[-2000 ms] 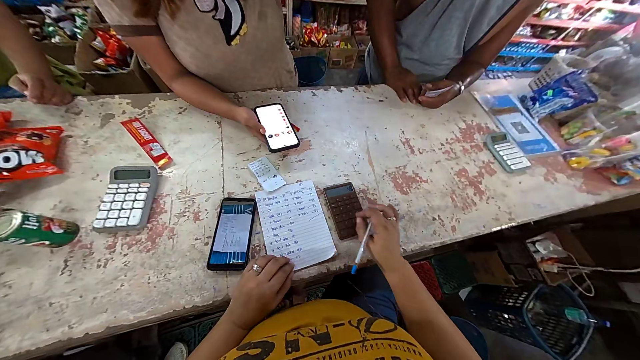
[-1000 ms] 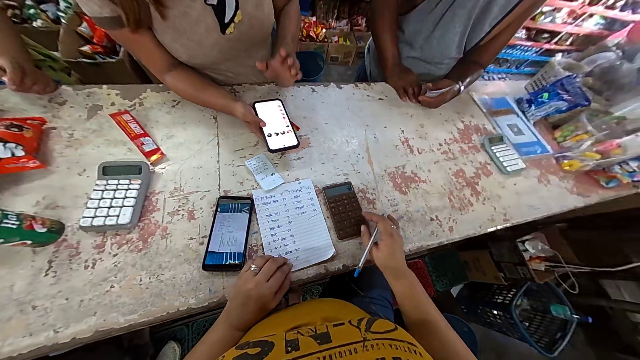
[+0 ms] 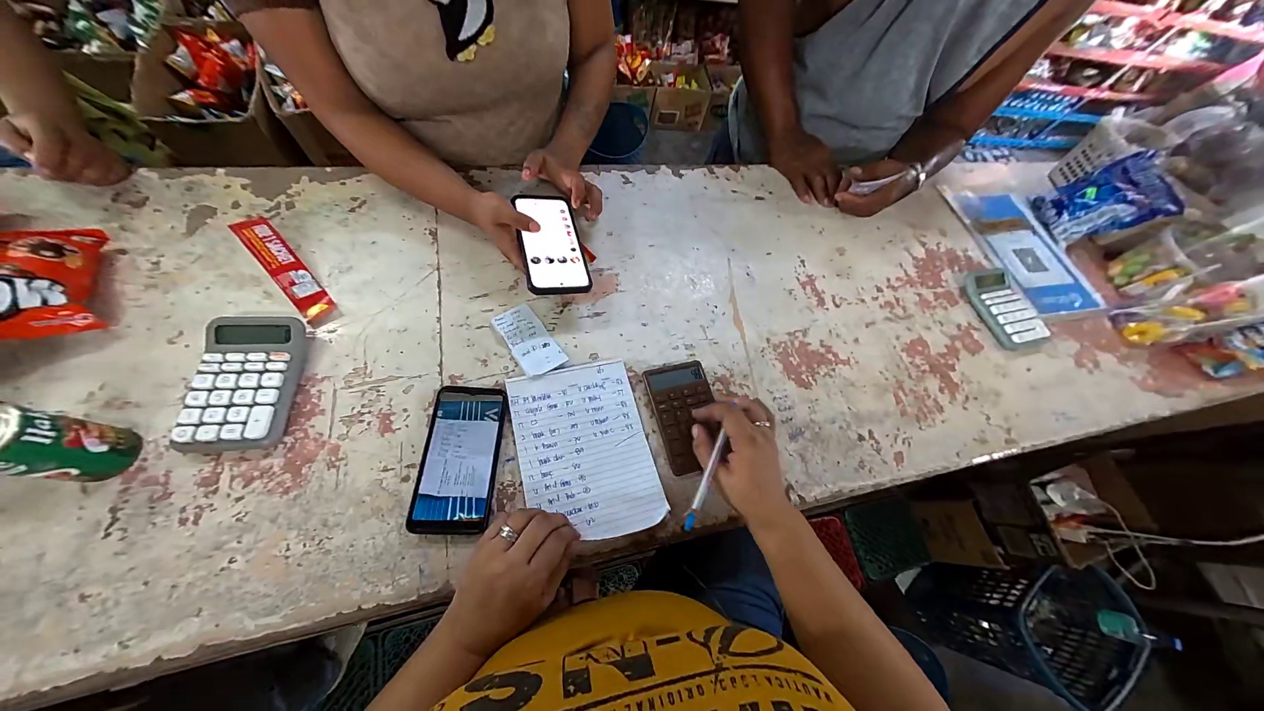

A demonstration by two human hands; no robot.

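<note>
My right hand (image 3: pixel 746 459) holds a ballpoint pen (image 3: pixel 707 478), blue tip down, its fingers over the lower keys of a brown calculator (image 3: pixel 677 415). My left hand (image 3: pixel 513 568) rests at the counter's edge, fingertips at the bottom left corner of a lined sheet (image 3: pixel 588 449) with handwriting; whether it grips the sheet I cannot tell. A black smartphone (image 3: pixel 456 460) with a lit screen lies left of the sheet. A small written slip (image 3: pixel 530 340) lies just above it. Across the counter, a person's hands hold another smartphone (image 3: pixel 551 245) with a white screen.
The worn counter (image 3: pixel 395 296) bears a grey calculator (image 3: pixel 240 383), a green can (image 3: pixel 64 442), a red sachet (image 3: pixel 283 270) and a red snack bag (image 3: pixel 49 283) at left. At right are a small calculator (image 3: pixel 1006 309) and packaged goods (image 3: pixel 1111 197). Another person's hands (image 3: pixel 849 183) rest opposite.
The person across has lowered a free hand to beside the phone, and a thumb is now over its screen. My right hand has shifted slightly over the brown calculator. My left hand stays by the sheet.
</note>
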